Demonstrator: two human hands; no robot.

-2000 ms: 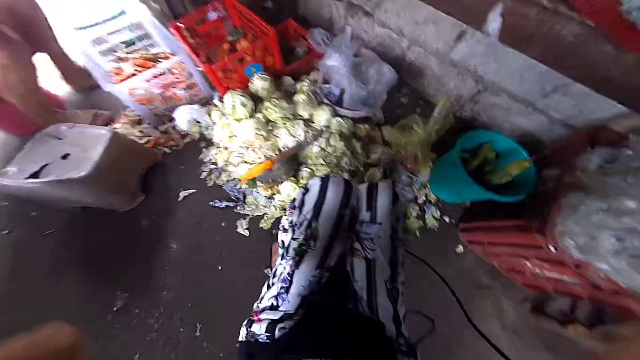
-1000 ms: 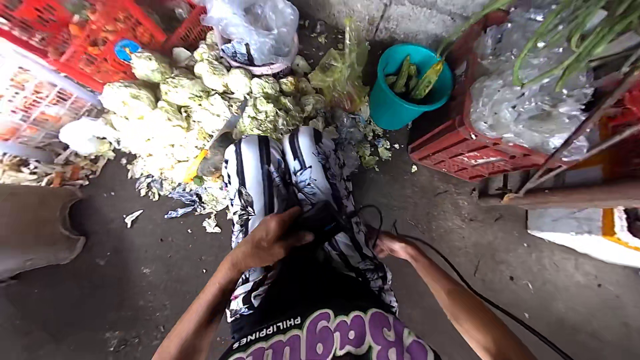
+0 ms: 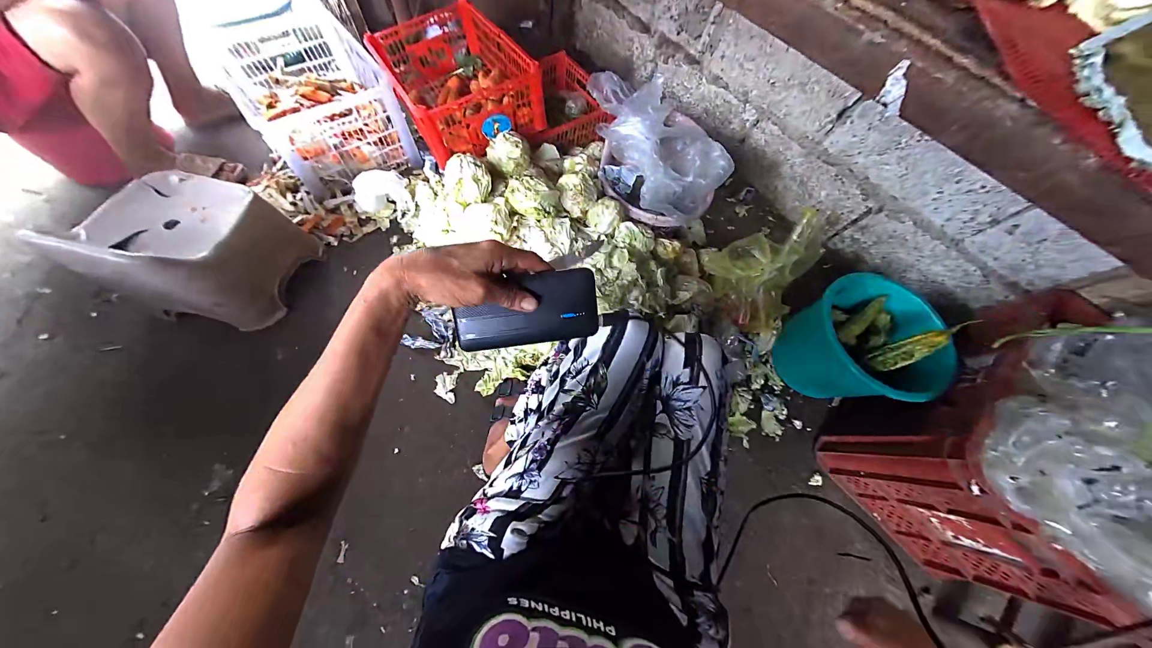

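Observation:
My left hand (image 3: pixel 477 275) grips a black power bank (image 3: pixel 531 308) with small blue lights, held out above my knees. A black cable (image 3: pixel 814 497) runs over my lap and off toward the lower right. Only a blurred part of my right hand (image 3: pixel 880 623) shows at the bottom right edge, low beside the cable; what its fingers do is hidden. Past the power bank lies a heap of cabbages (image 3: pixel 535 202) with loose leaves (image 3: pixel 630 274) on the floor. A knife seen earlier among them is mostly hidden behind my left hand.
Red crates (image 3: pixel 459 81) and a white crate (image 3: pixel 346 135) of carrots stand behind. A plastic stool (image 3: pixel 193 243) is at left, near another person's legs (image 3: pixel 117 81). At right are a teal bucket (image 3: pixel 801 351) with green vegetables, a dark red crate (image 3: pixel 936 504), and a block wall (image 3: pixel 954 180).
My left hand has moved from my lap out over my knees, with the power bank in it. My right hand has left my lap for the lower right edge. The view has shifted.

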